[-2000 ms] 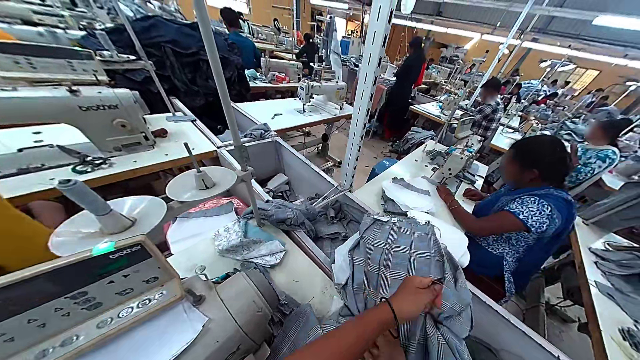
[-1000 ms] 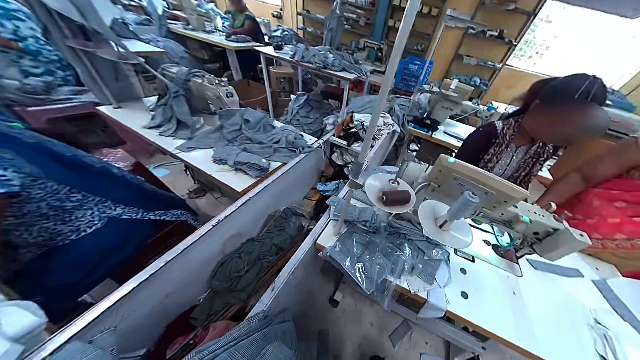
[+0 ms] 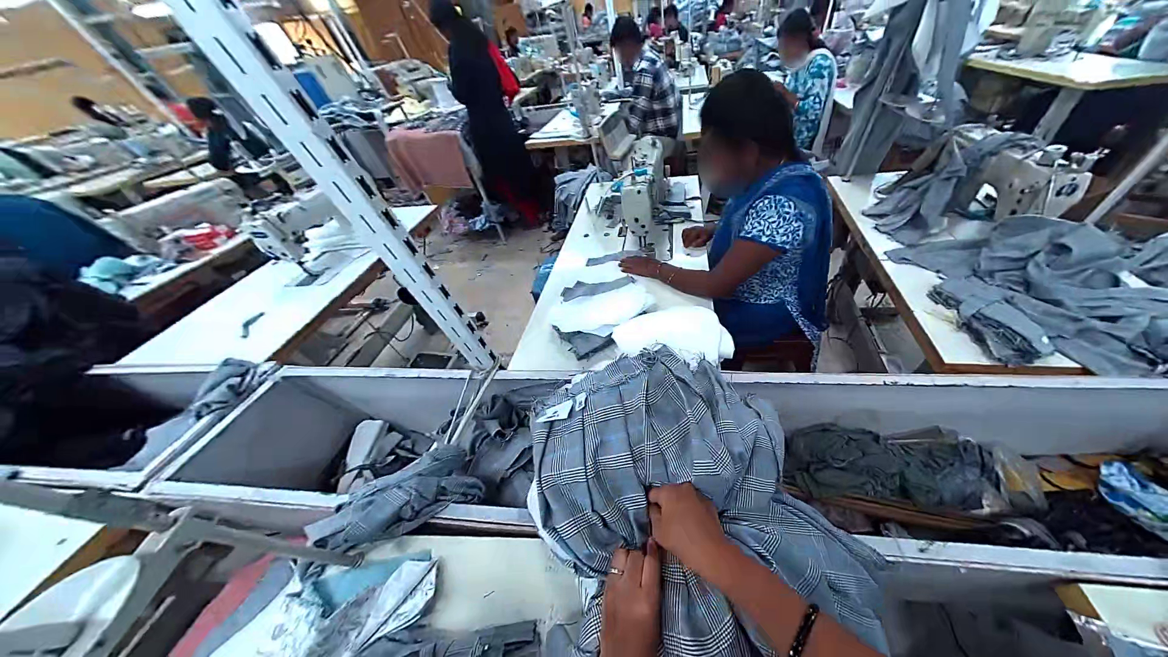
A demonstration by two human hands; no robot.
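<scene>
A large bundle of grey plaid cloth (image 3: pixel 602 465) lies across the near table's edge and over the bin divider, a small white tag on its upper left. My left hand (image 3: pixel 631 593), with a ring on one finger, grips the cloth low in the middle. Close above and to its right, my right hand (image 3: pixel 684 525) pinches the same cloth, its fingers curled in; a dark bracelet circles that wrist. The fingertips are partly hidden by folds. White cloth (image 3: pixel 675 330) lies just beyond the bundle on the far sewing table.
Bins with pale dividers (image 3: pixel 876 392) run across the view and hold grey garments (image 3: pixel 885 470). A slotted metal post (image 3: pixel 356 201) rises at left. A seated co-worker (image 3: pixel 766 228) works at a sewing machine (image 3: pixel 643 196) ahead. Plastic-wrapped cloth (image 3: pixel 365 602) lies near left.
The view has swung widely across the room. Two seconds ago a hand was on the plaid bundle; one second ago neither the hands nor the bundle showed. Now both hands grip the cloth.
</scene>
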